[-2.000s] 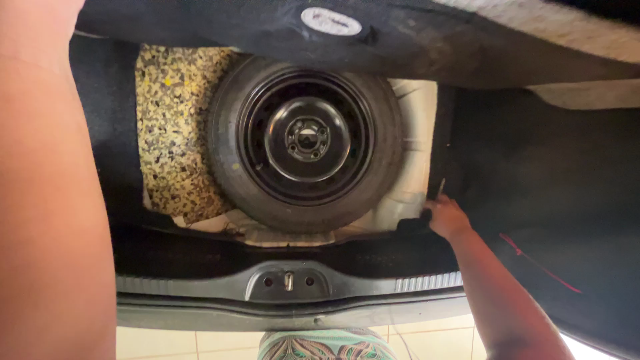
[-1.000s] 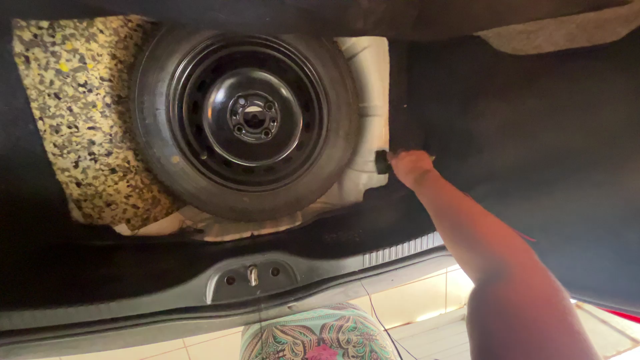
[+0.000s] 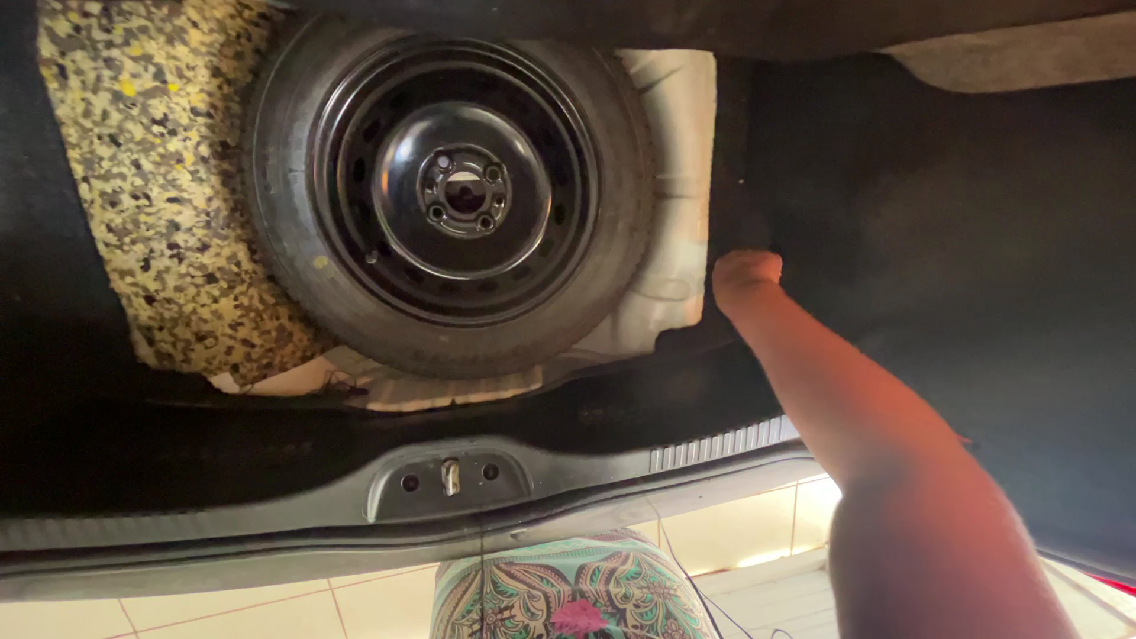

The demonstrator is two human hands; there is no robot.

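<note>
My right hand (image 3: 748, 273) reaches into a car boot and rests at the dark carpeted lining (image 3: 732, 204), just right of the spare-wheel well. Its fingers are bent and mostly hidden, so whether it holds anything cannot be told. A spare wheel with a black steel rim (image 3: 532, 191) and a rubber tyre (image 3: 293, 177) lies flat in the well. Speckled foam padding (image 3: 160, 195) fills the space left of the tyre, and pale body metal (image 3: 683, 186) shows on its right. My left hand is out of view.
The boot latch striker (image 3: 451, 477) stands on the plastic sill trim (image 3: 524, 488) at the near edge. Below it are patterned cloth (image 3: 577, 590) and floor tiles (image 3: 737, 532). A dark panel (image 3: 621, 22) crosses the top, and the dark side lining (image 3: 958, 240) spans the right.
The forearm at the left edge two seconds ago is gone from view. A small dark object seen by my right hand one second ago no longer shows. The view has moved closer.
</note>
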